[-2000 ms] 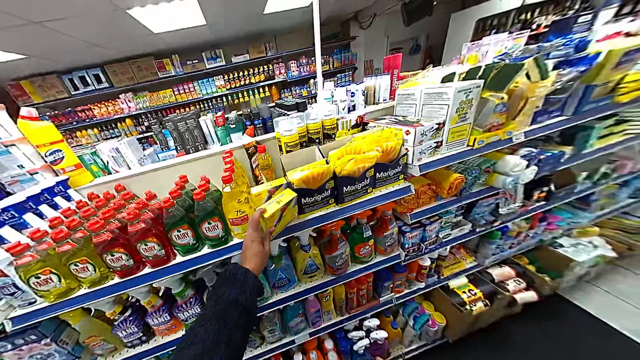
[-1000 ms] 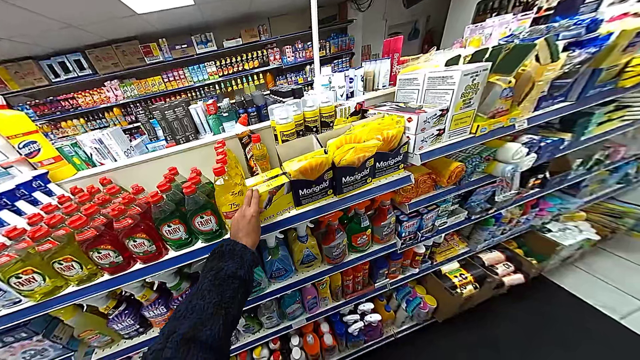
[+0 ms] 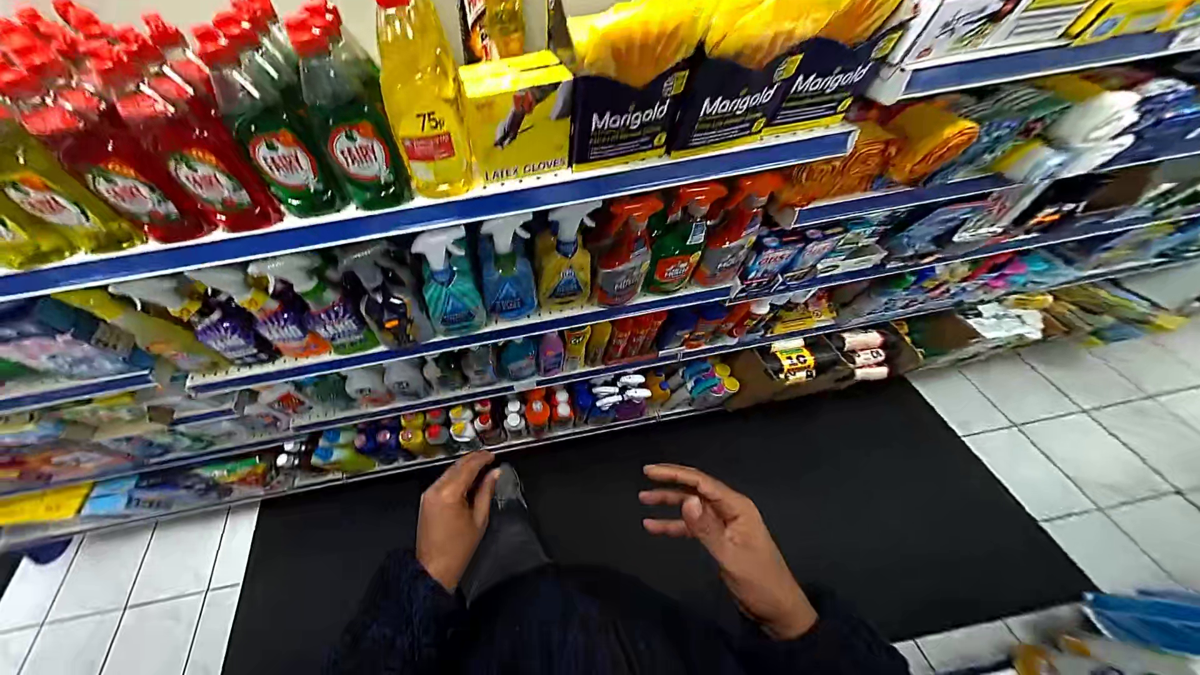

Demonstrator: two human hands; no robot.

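Both hands hang in front of my body above the dark mat. My left hand (image 3: 455, 520) is loosely bent, with a gap between thumb and fingertips and nothing seen in it; its other fingers are partly hidden. To its right, my right hand (image 3: 720, 530) is empty, fingers spread and curved. On the upper shelf, a yellow latex gloves box (image 3: 518, 122) stands upright between a yellow dish soap bottle (image 3: 427, 112) and dark Marigold glove boxes (image 3: 619, 117). Neither hand touches them.
Red and green Fairy bottles (image 3: 286, 159) fill the upper shelf at left. Trigger spray bottles (image 3: 506, 272) line the shelf below, and small bottles (image 3: 562, 408) the lowest one. A black mat (image 3: 797, 497) covers the floor, with white tiles (image 3: 1078, 422) beside it. A shoe (image 3: 508, 483) shows between my hands.
The hand that was on the yellow latex gloves box has let go and drawn back; the box stands on the shelf. Both hands are now low in view. The view has tilted down.
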